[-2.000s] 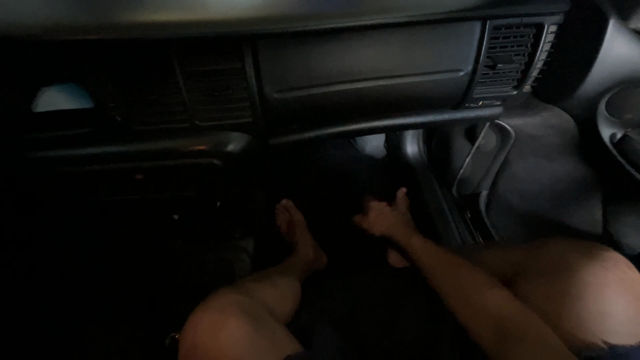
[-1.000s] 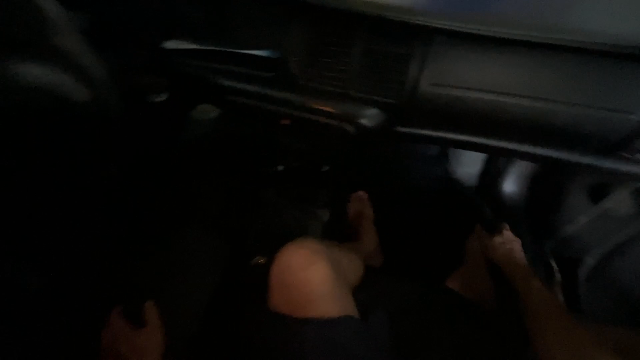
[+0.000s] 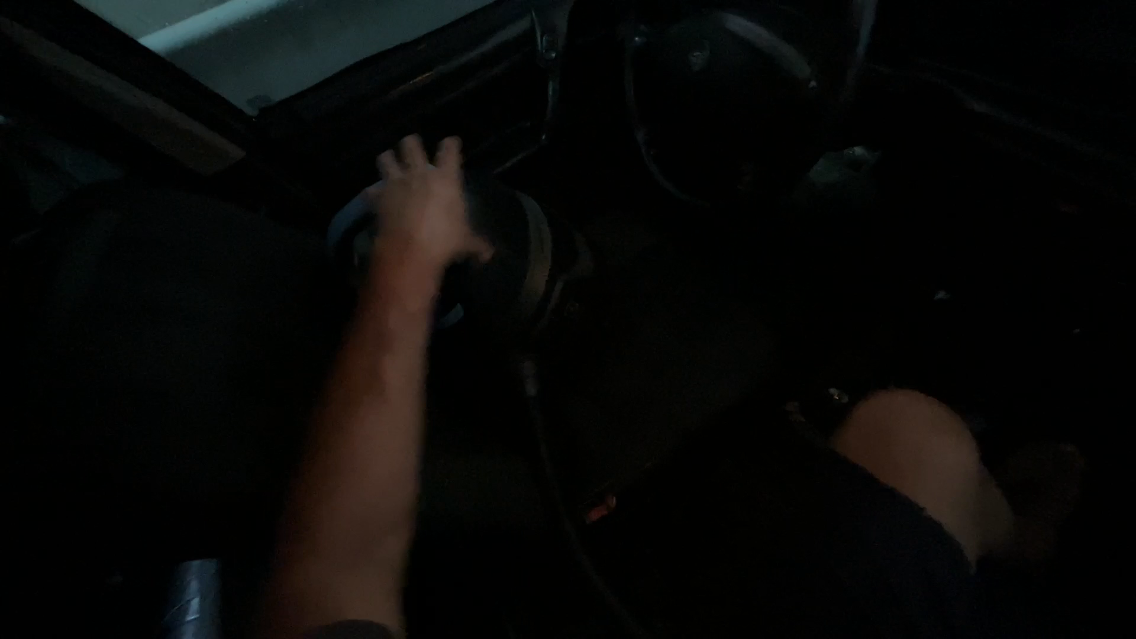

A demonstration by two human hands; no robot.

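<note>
My left hand (image 3: 426,204) is stretched out over a dark cylindrical object (image 3: 506,253) with a lighter band round it, fingers spread. Whether the palm touches it is too dark to tell. Part of a pale rim shows behind the wrist. From the lower end of the cylinder a dark cord (image 3: 550,479) runs down toward the bottom of the view. My right hand is out of view.
My bare knee (image 3: 914,453) is at the lower right. A small red part (image 3: 601,508) lies beside the cord. A shiny silvery cylinder (image 3: 193,595) stands at the lower left. Beyond are a dark rounded shape (image 3: 728,98) and a window (image 3: 293,44).
The view has swung far to the left, from the dashboard and footwell to another part of the car. My left arm now reaches forward; one second ago that hand was low at the left.
</note>
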